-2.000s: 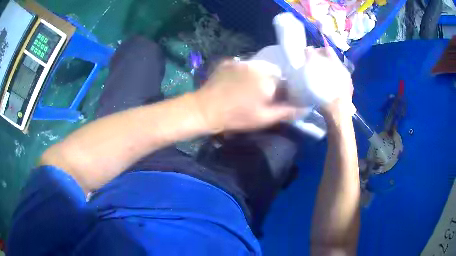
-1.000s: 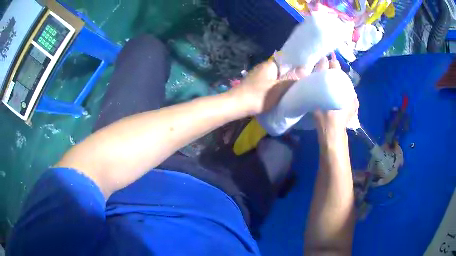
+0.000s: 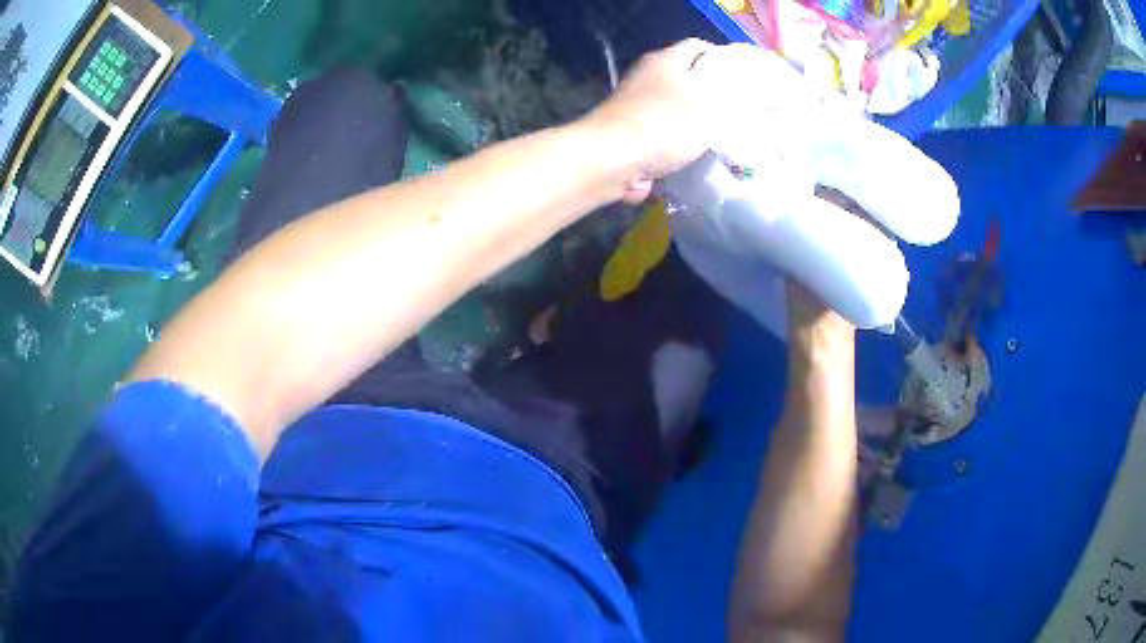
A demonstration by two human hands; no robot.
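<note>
A plump white plush unicorn (image 3: 804, 239) is at the nozzle, with two rounded legs pointing right. A yellow wing (image 3: 638, 255) hangs from its lower left side. My left hand (image 3: 666, 113) grips the toy's upper left end. My right hand (image 3: 817, 305) is mostly hidden under the toy; only the wrist side shows, and its fingers cannot be seen. A short length of the metal nozzle (image 3: 910, 337) shows between the toy and its round mount (image 3: 945, 394); the rest is hidden by the toy.
A blue crate (image 3: 936, 111) of colourful skins stands at the top. A red-handled tool (image 3: 978, 283) lies by the mount on the blue machine (image 3: 1005, 528). At left, a digital scale (image 3: 78, 138) sits on a blue stool (image 3: 211, 107). Fibre litters the green floor (image 3: 94, 333).
The toy has turned, so two plump legs now point right. My left hand has moved up along it. My right hand has gone from partly visible to mostly hidden beneath the toy.
</note>
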